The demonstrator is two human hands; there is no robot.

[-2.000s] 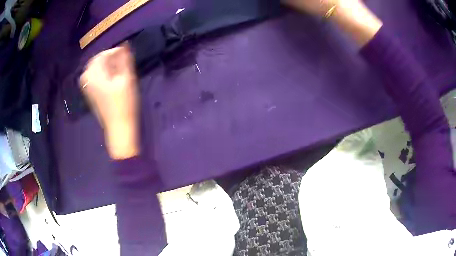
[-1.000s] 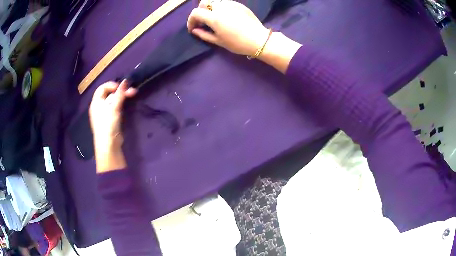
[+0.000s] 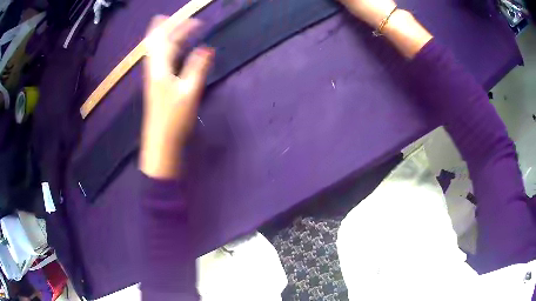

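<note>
A long dark fabric strip (image 3: 253, 44) lies flat on the purple table cover (image 3: 276, 141), running from the lower left to the top edge. My left hand (image 3: 173, 88) is blurred over the strip, with its fingers apart and nothing visible in them. My right hand (image 3: 367, 10) is at the top edge near the strip's far end. Its fingers are cut off by the picture's edge, so its hold cannot be told. A wooden ruler (image 3: 117, 79) lies beyond the strip, partly behind my left hand.
A yellow tape roll (image 3: 26, 103) is at the far left. White papers or boxes (image 3: 23, 235) are at the lower left, below the table. A small white scrap (image 3: 48, 197) is at the left edge. Dark offcuts (image 3: 446, 178) lie on the pale floor at the right.
The dark strip was bunched and partly lifted between both hands and now lies flatter. My left hand has moved right and up. My right hand has moved right, to the top edge.
</note>
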